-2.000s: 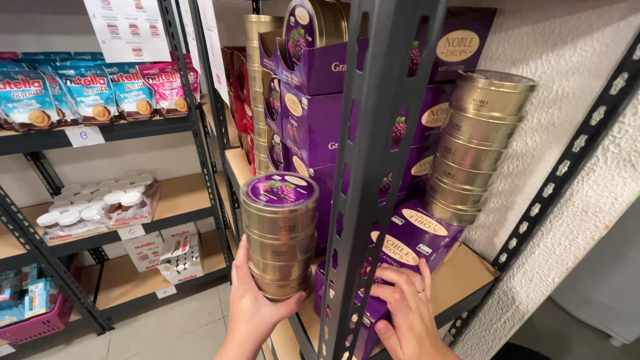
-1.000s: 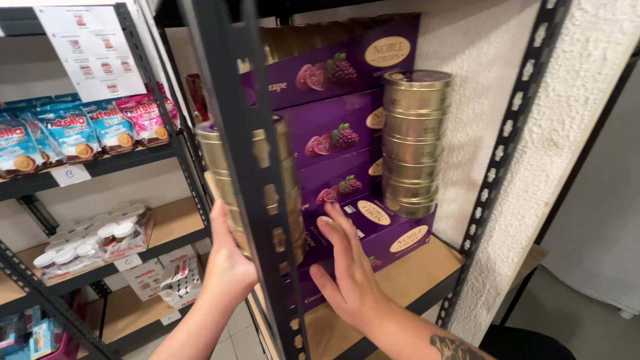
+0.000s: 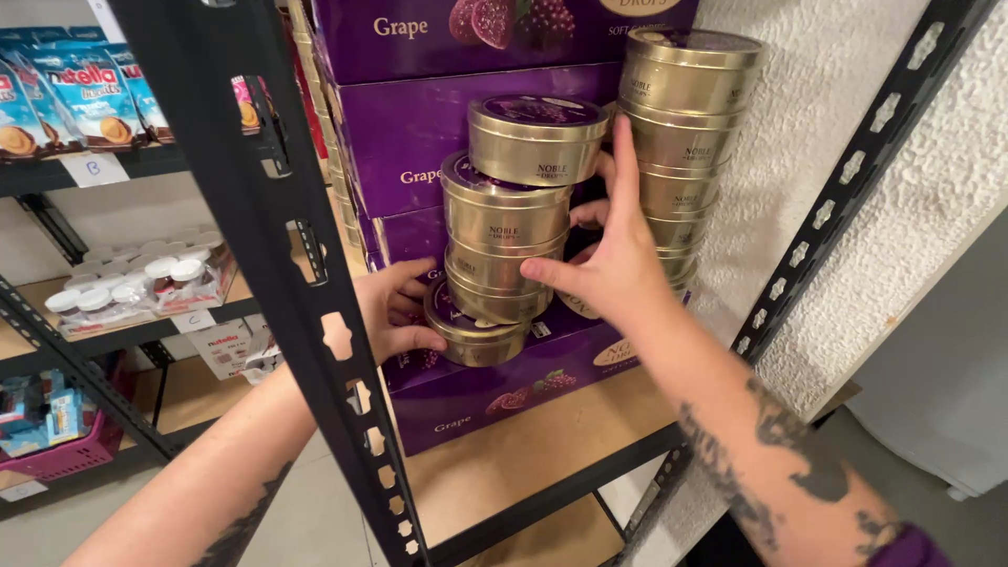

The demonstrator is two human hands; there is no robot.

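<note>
An uneven stack of several gold candy tins (image 3: pixel 504 228) stands on a purple grape candy box (image 3: pixel 504 386); its top tin (image 3: pixel 537 140) sits offset to the right. My left hand (image 3: pixel 403 311) reaches behind the shelf post, with its thumb against the bottom tin (image 3: pixel 476 335). My right hand (image 3: pixel 614 244) is at the stack's right side, its thumb on a middle tin and its other fingers partly hidden behind the stack. Right of that hand rises a second column of gold tins (image 3: pixel 689 142). More purple boxes (image 3: pixel 480 134) are piled behind.
A black perforated metal post (image 3: pixel 260 236) crosses in front of my left forearm. Another post (image 3: pixel 850 165) and a rough white wall (image 3: pixel 835 94) are at the right. At the left, a shelf rack holds biscuit bags (image 3: pixel 98 94), packs of small jars (image 3: pixel 150 276) and a pink basket (image 3: pixel 71 441).
The stack of tins, earlier at my left hand by the post, now stands on the box inside the shelf. My right hand has moved from the boxes to the stack. The view is closer.
</note>
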